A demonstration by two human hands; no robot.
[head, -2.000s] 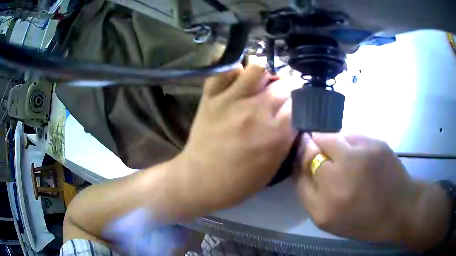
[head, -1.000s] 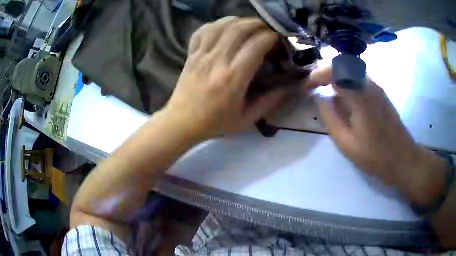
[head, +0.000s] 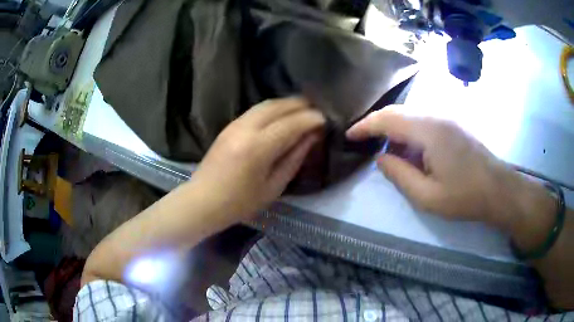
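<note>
The dark olive-brown fabric (head: pixel 208 75) lies in folds over the white table, its right corner reaching toward the bright needle area. My left hand (head: pixel 258 151) is on the fabric near the table's front edge, its fingers pinching a fold. My right hand (head: pixel 434 163) is at the fabric's right edge, thumb and index finger apart, the index fingertip touching the cloth; whether it grips any cloth is unclear. The sewing machine head (head: pixel 528 19) is at the top right, with its black ribbed knob (head: pixel 464 58) above my right hand. The needle area is blurred by glare.
The grey ribbed table edge (head: pixel 377 251) runs below my hands, above a checked shirt (head: pixel 302 295). A second cream machine (head: pixel 55 60) stands at the upper left. A pale trough (head: pixel 14 182) and a small wooden frame (head: pixel 31 173) are at the far left. A yellow loop (head: pixel 568 69) is at the right.
The fabric has come away from under the machine head toward the front edge. My left hand has moved down with it. My right hand has shifted down to the cloth's edge, below the knob.
</note>
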